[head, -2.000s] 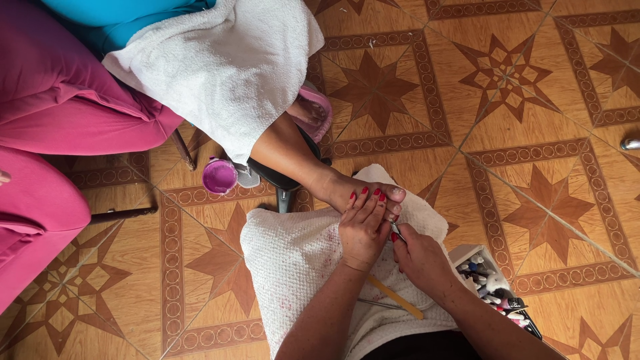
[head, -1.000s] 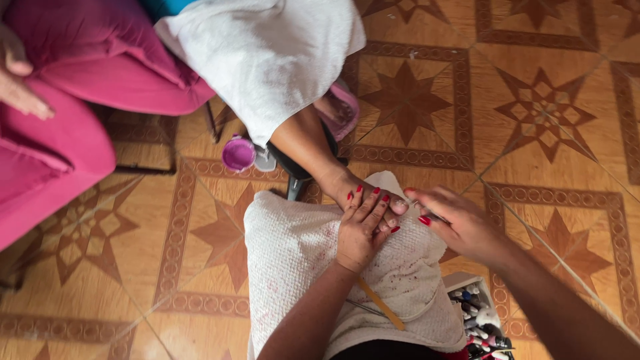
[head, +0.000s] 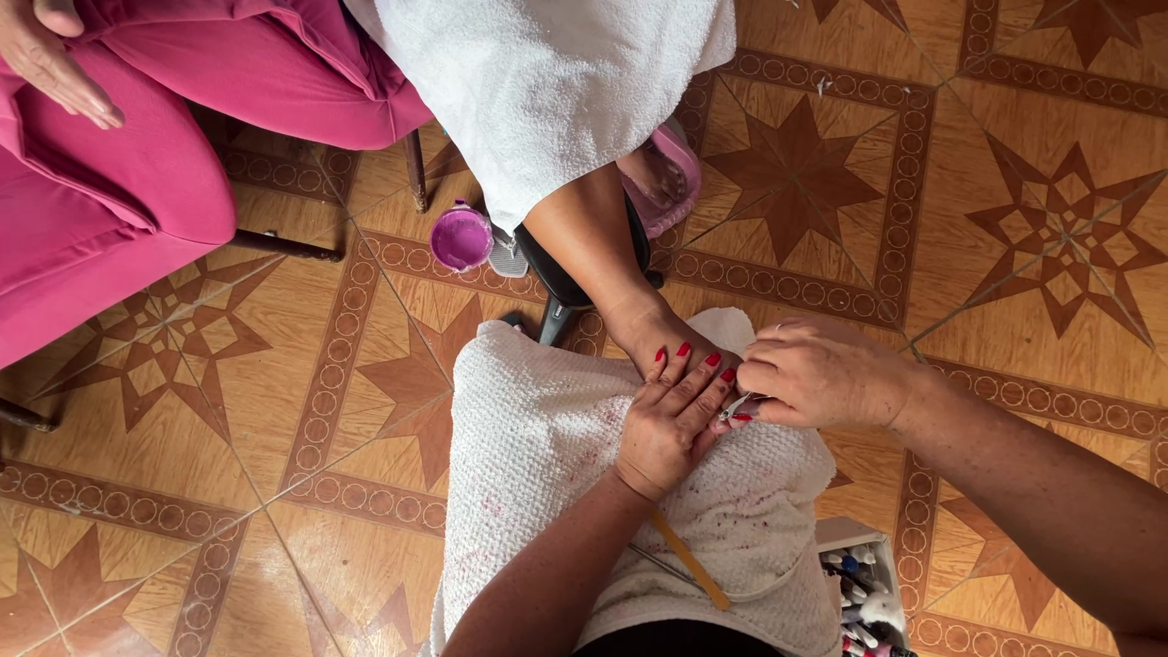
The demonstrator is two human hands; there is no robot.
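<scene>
Another person's bare foot (head: 662, 324) rests on the white towel (head: 538, 438) over my lap. My left hand (head: 675, 415), with red nails, lies across the front of the foot and holds it near the toes. In my right hand (head: 808, 374) is a small metal cuticle nipper (head: 734, 407), its tip at the toes, which my fingers largely hide. A yellow nail file (head: 689, 561) and a thin metal tool (head: 662, 566) lie on the towel beside my left forearm.
A box of nail polish bottles (head: 862, 584) stands beside my lap. A purple bowl (head: 461, 237) sits on the tiled floor near a black footrest (head: 557, 265). The other foot wears a pink sandal (head: 680, 178). A person in pink trousers (head: 164, 173) sits at the left.
My right hand has come in from the right of the toes to close against them, with the metal tool in it. My left hand stays on the foot.
</scene>
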